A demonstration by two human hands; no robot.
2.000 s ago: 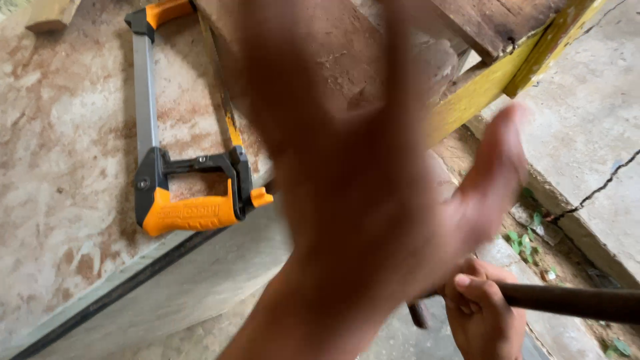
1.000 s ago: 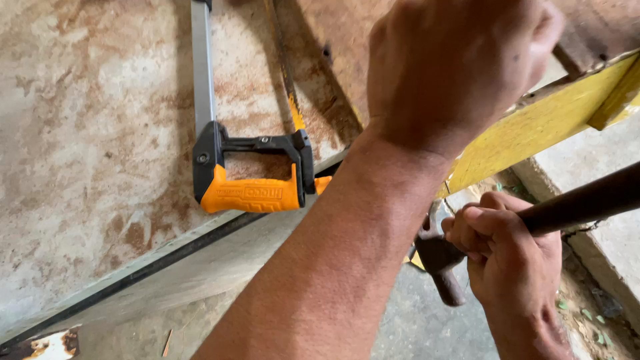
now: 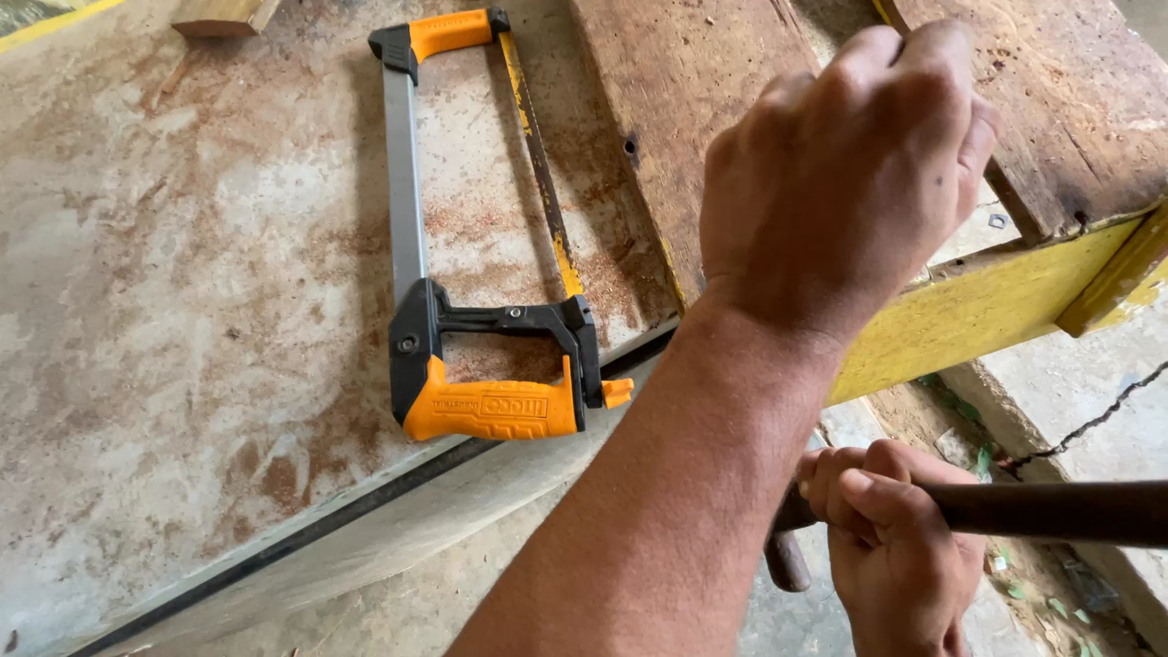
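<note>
My left hand (image 3: 839,173) is over the wooden boards, back of the hand up and fingers curled; its fingertips and anything in them are hidden. Lower right, my right hand (image 3: 899,538) is closed around the dark handle of a hammer (image 3: 1049,513), close to its head. Part of the hammer head shows beside my left forearm. A brown plank (image 3: 693,82) and a second weathered board (image 3: 1068,100) lie across a yellow-painted wooden rail (image 3: 985,315). An Ingco hacksaw (image 3: 497,411) with orange grips and a worn yellow blade rests on the stained surface to the left.
Reddish sawdust lies on the pale slab (image 3: 228,301), whose front edge has a dark strip (image 3: 319,529). A wood offcut (image 3: 224,16) is at the top left. A small metal nut (image 3: 997,221) shows between the boards. Cracked concrete (image 3: 1104,401) lies at the right.
My left hand, spread and blurred two seconds ago, now has curled fingers and is over the boards. The hammer stays in my right hand. The view has shifted.
</note>
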